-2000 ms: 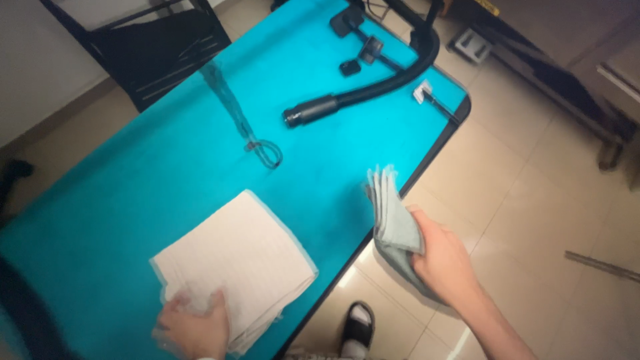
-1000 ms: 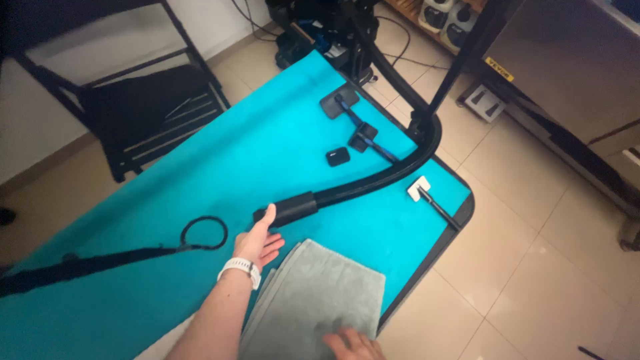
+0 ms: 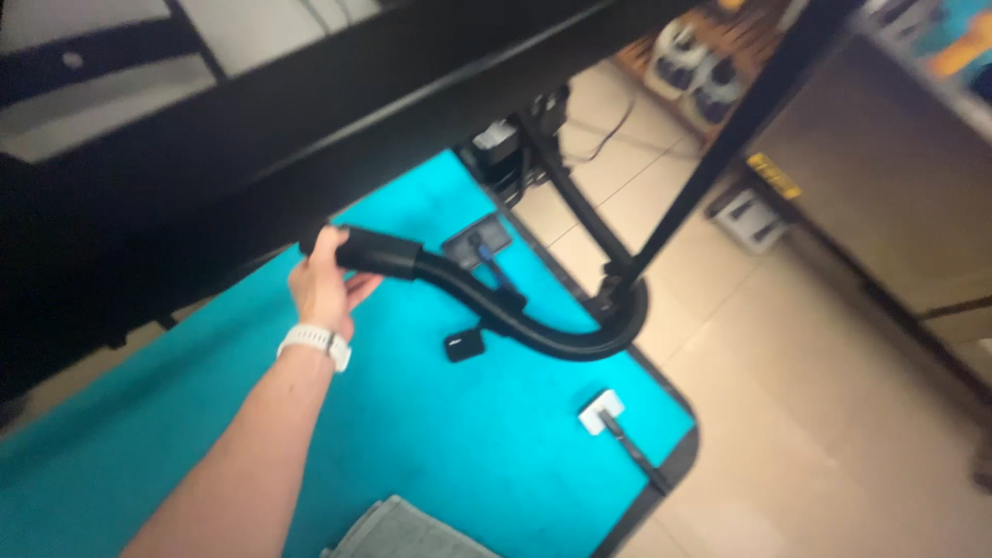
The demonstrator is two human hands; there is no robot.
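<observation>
My left hand (image 3: 322, 287), with a white watch strap on its wrist, grips the end of a black curved tubular arm (image 3: 535, 329) by its thick sleeve (image 3: 380, 252). The arm hangs over a turquoise table top (image 3: 434, 418) and joins a straight black pole near the right edge. Folded grey cloths (image 3: 411, 535) lie at the bottom of the view, cut off by the frame. My right hand is out of view.
On the table lie a small black case (image 3: 464, 345), a black flat-headed tool (image 3: 477, 240) and a white-headed tool (image 3: 602, 411) with a black handle. A large dark panel (image 3: 271, 139) crosses the upper left. A metal cabinet (image 3: 876, 170) stands at the right.
My left hand, which lay by the arm's end a second ago, has raised that end away from the grey cloths. My right hand has left the view. A large dark panel has come into view.
</observation>
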